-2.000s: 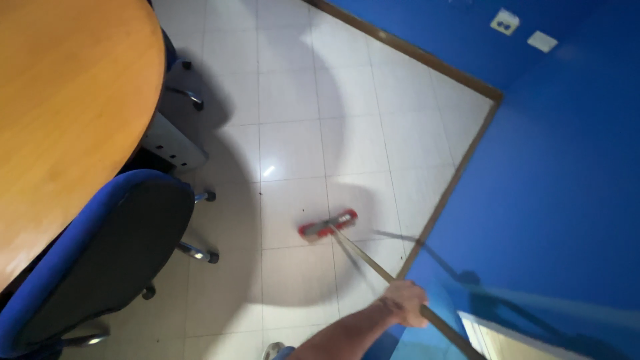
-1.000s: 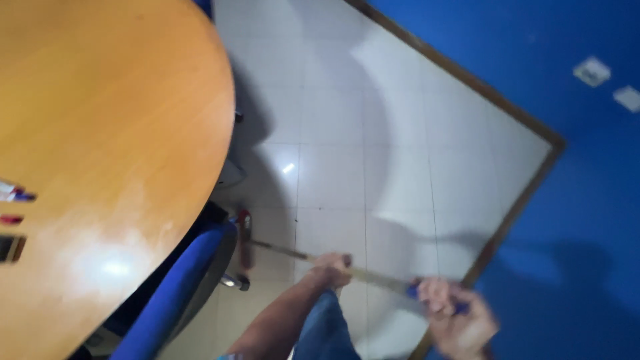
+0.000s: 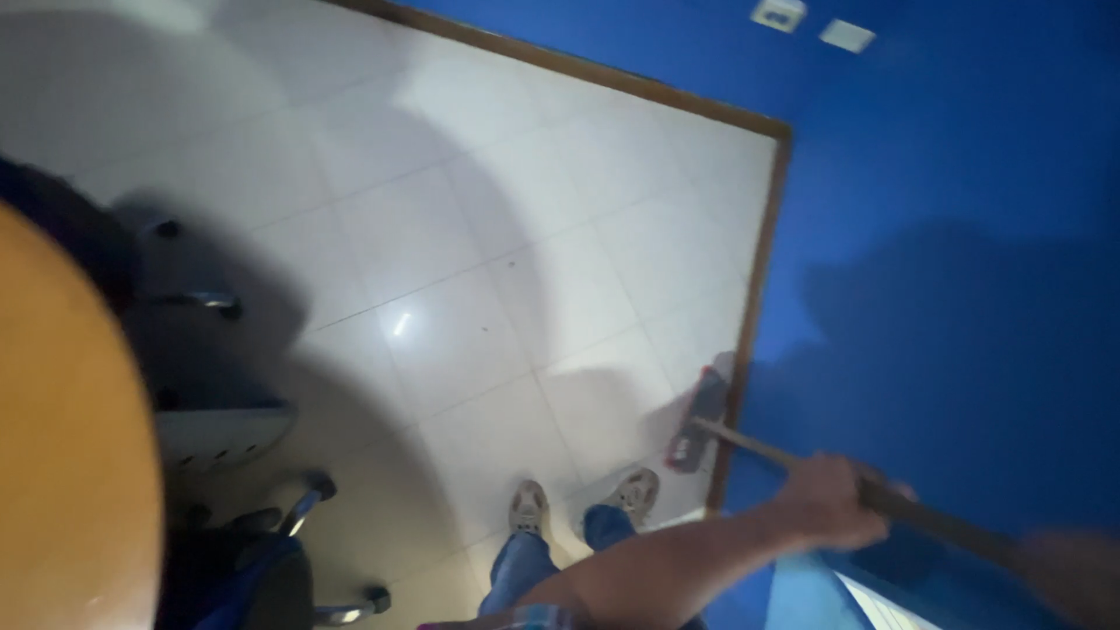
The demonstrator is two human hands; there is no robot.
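A push broom with a long handle slants from the lower right toward the floor. Its grey and red broom head [image 3: 697, 420] lies on the white tiles close beside the brown baseboard. My left hand [image 3: 831, 503] is closed around the middle of the broom handle [image 3: 941, 525]. Farther up the handle, at the right edge of the view, my right hand [image 3: 1072, 569] is blurred and partly cut off; it appears to be on the handle, but its fingers cannot be made out.
A round-edged wooden table [image 3: 74, 420] fills the left side, with a blue and black wheeled chair [image 3: 271, 577] below it. Brown baseboard [image 3: 759, 262] runs along the blue walls to a corner. My shoes [image 3: 528, 507] stand on tiles near the broom head. Small specks lie on the floor.
The broom head was by the chair at the table a second ago and is now beside the right-hand baseboard. My hands have moved right with the handle.
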